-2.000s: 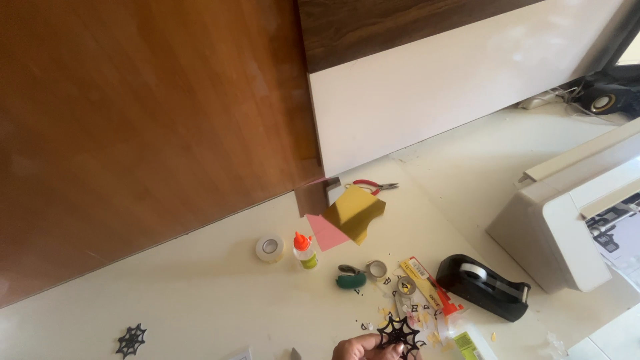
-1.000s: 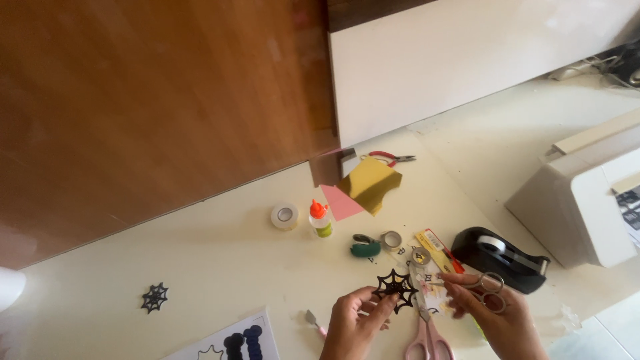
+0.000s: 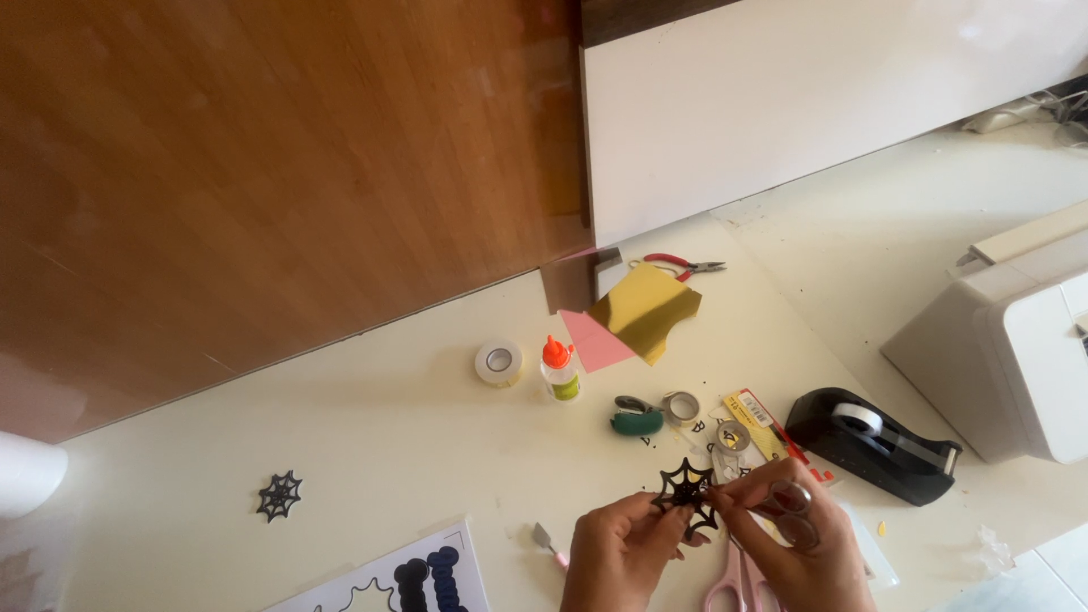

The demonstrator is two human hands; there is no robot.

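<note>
My left hand (image 3: 625, 548) pinches a black spider-web cutout (image 3: 687, 495) by its left and lower edge. At the cutout's right side are the fingertips of my right hand (image 3: 786, 531), which also holds a small pair of scissors whose metal finger loops (image 3: 790, 514) show over the hand; their blades are hidden. Pink-handled scissors (image 3: 738, 578) lie on the table, partly under my right hand. Another black web cutout (image 3: 280, 496) lies flat at the far left. A printed sheet (image 3: 463, 561) with dark shapes rests at the bottom.
Behind my hands lie a green stapler (image 3: 637, 418), tape rolls (image 3: 682, 409) and small paper scraps. A black tape dispenser (image 3: 875, 446) and a white machine (image 3: 977, 365) stand right. Farther back are a glue bottle (image 3: 559, 371), gold sheet (image 3: 650, 310) and red-handled pliers (image 3: 671, 262).
Two seconds ago only my left hand showed, with the web cutout. My right hand has since come in with the small scissors and moved left to the cutout.
</note>
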